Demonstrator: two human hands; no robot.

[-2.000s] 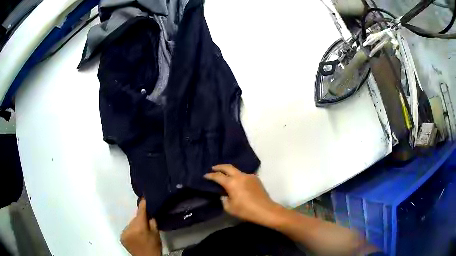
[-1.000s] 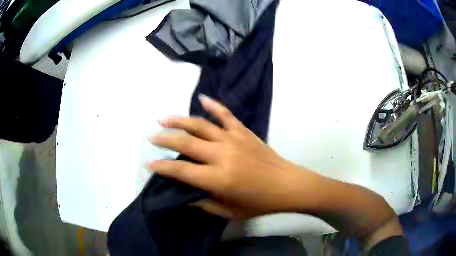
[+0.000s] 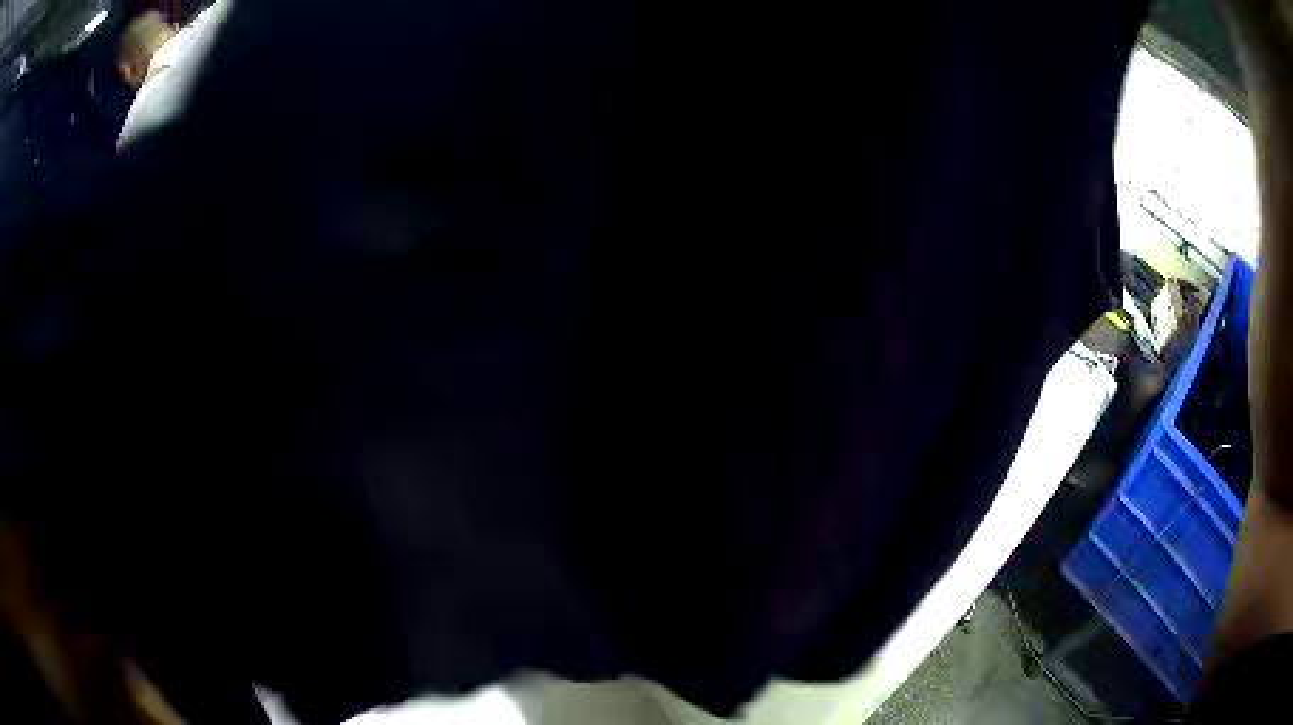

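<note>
The dark garment (image 3: 596,354) is held up very close to the camera and fills most of the view, dark and blurred. Its lower edge hangs over the white pressing table, whose edge (image 3: 993,524) shows at the lower right. A blurred strip of my left arm shows at the bottom left corner, and part of my right arm runs up the right edge. Both my hands are outside the picture or hidden, so their hold on the garment does not show. The iron is not visible.
A blue crate (image 3: 1170,524) stands at the right, beyond the table edge. Clutter (image 3: 1163,305) lies above it near the table corner. Grey floor shows at the lower right. Part of another person (image 3: 149,57) shows at the upper left.
The garment was lying on the table and has come up in front of the camera. My right hand, spread over it one second ago, has left the view. The iron is no longer visible.
</note>
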